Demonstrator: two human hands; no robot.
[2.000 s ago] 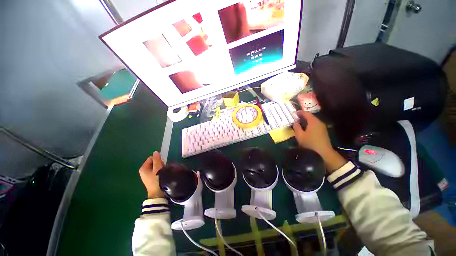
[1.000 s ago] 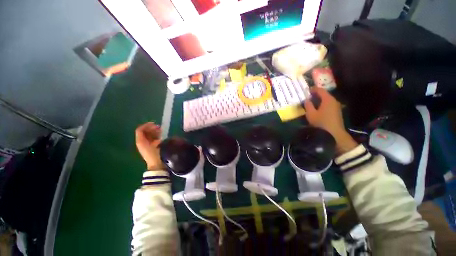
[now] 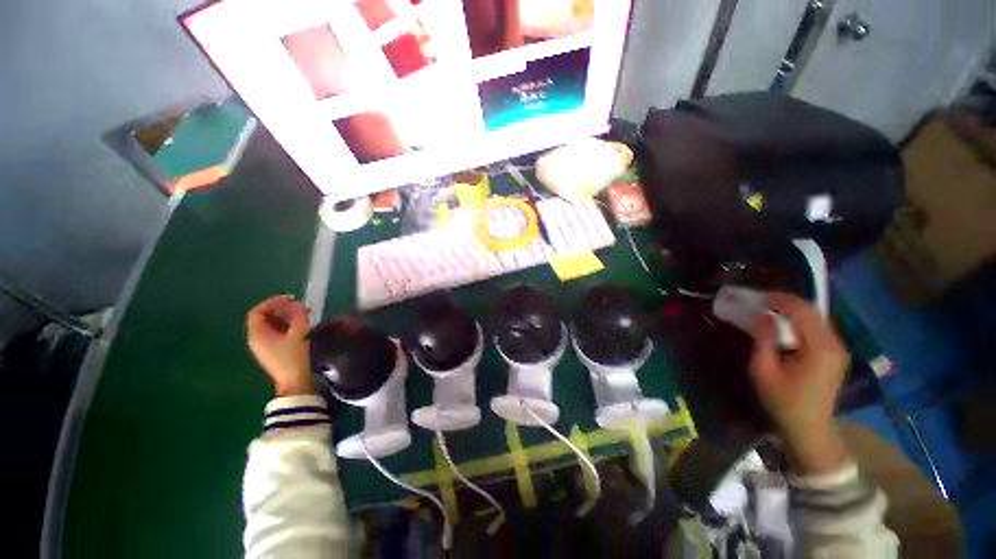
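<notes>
Four security cameras with black round heads stand in a row on the green bench: the leftmost (image 3: 356,363), the second (image 3: 447,333), the third (image 3: 530,328) and the rightmost (image 3: 612,328). Thin white cables run from their bases over the bench edge. My left hand (image 3: 280,336) is just left of the leftmost camera, fingers curled and apart, holding nothing visible. My right hand (image 3: 801,366) is blurred at the white mouse (image 3: 740,307), with fingers over its rear part; whether it grips the mouse is unclear. The bright monitor (image 3: 437,82) shows several pictures.
A white keyboard (image 3: 421,262) lies behind the cameras, with a yellow tape roll (image 3: 508,224) on it and a yellow note (image 3: 577,265) by it. A black bag (image 3: 775,164) stands at right. A white tape roll (image 3: 346,213) and wrapped bundle (image 3: 584,167) lie below the monitor.
My right hand has left the keyboard's right end and moved right and nearer to the mouse. My left hand remains beside the leftmost camera. The view has shifted; the cameras keep their row.
</notes>
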